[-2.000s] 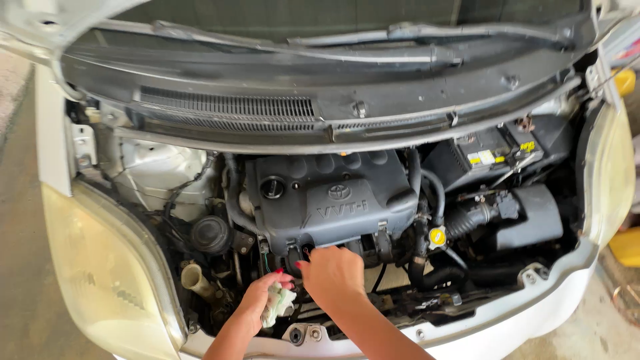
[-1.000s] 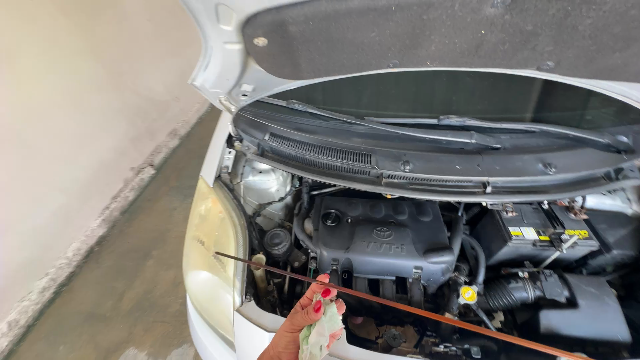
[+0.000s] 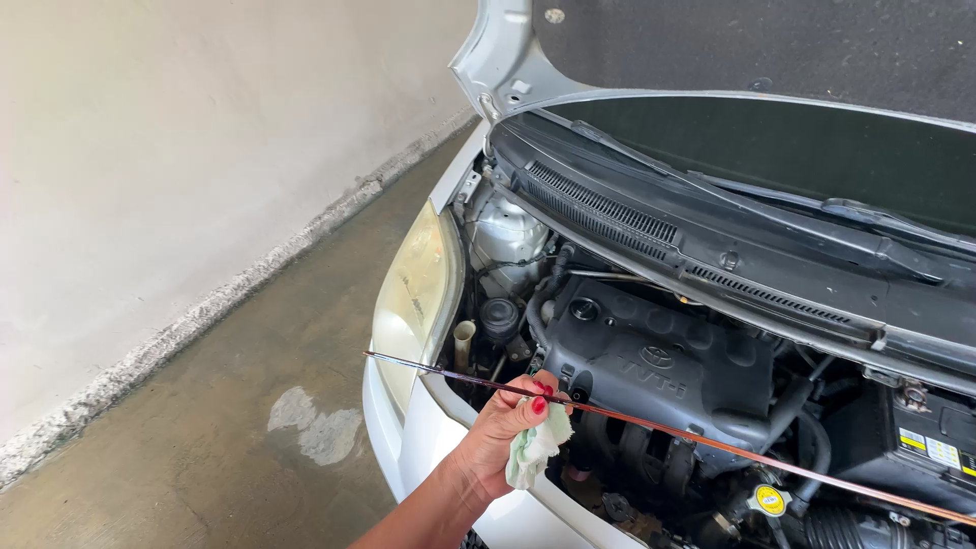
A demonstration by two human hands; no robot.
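My left hand [image 3: 503,435], at the lower middle, pinches a long thin oil dipstick [image 3: 686,436] between thumb and fingers and holds a crumpled white-green cloth [image 3: 537,450] against the palm. Dark oil coats the dipstick's left end, which reaches over the headlight [image 3: 415,297]; the rest runs reddish to the right edge of the view. My right hand is out of view. Behind the dipstick lies the black plastic engine cover [image 3: 656,366], with the oil filler cap [image 3: 584,309] on it.
The raised hood [image 3: 507,57] stands above the engine bay. A battery [image 3: 926,435] and a yellow-topped radiator cap [image 3: 770,500] are at the right. A wall [image 3: 191,152] runs along the left, beyond the concrete floor [image 3: 229,427].
Two seconds ago both hands were together at the front of the engine. By one second ago the dipstick was out, held across the bay. The view has swung left.
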